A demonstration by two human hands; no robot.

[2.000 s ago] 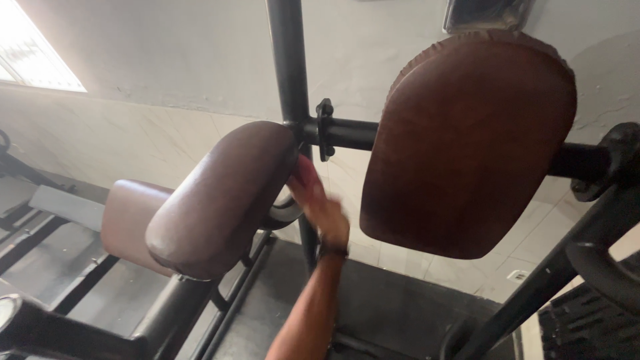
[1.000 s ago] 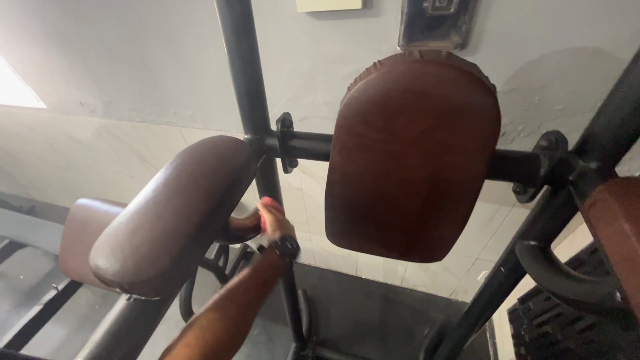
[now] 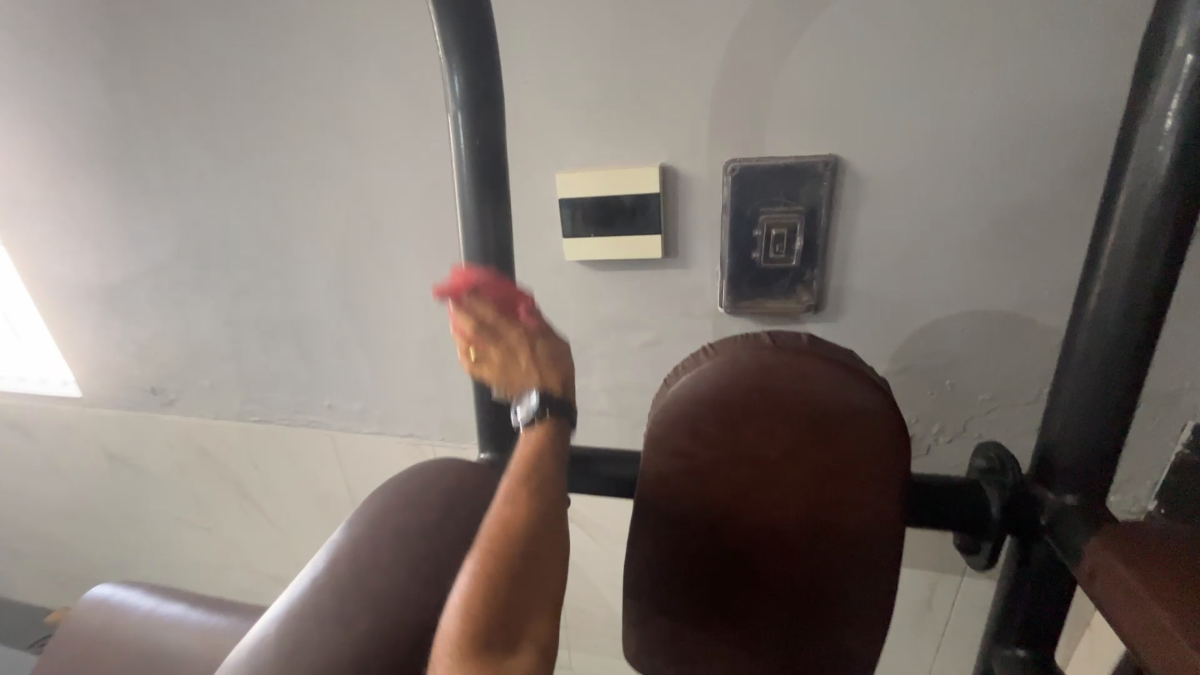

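Note:
My left hand [image 3: 511, 352], with a ring and a dark-strapped wristwatch, holds a crumpled red cloth [image 3: 489, 289] against a black upright metal tube [image 3: 478, 169] of a gym machine frame. The hand is slightly blurred; its back faces me and the cloth lies under the fingers. Below it, the forearm passes in front of a brown padded arm cushion [image 3: 375, 562] and a black crossbar [image 3: 605, 472]. To the right stands the upright brown backrest pad [image 3: 769, 516], its cover gathered at the top edge. My right hand is out of view.
A cream breaker box [image 3: 611, 214] and a dark panel [image 3: 778, 234] are on the grey wall behind. A thick black post [image 3: 1116, 262] with a bolted flange [image 3: 992, 506] stands at right. More brown pads lie at lower left [image 3: 150, 628] and lower right [image 3: 1148, 581].
My left hand with the red cloth has moved up, from beside the arm cushion below the crossbar to the upright tube above it. The view has tilted upward, showing more wall.

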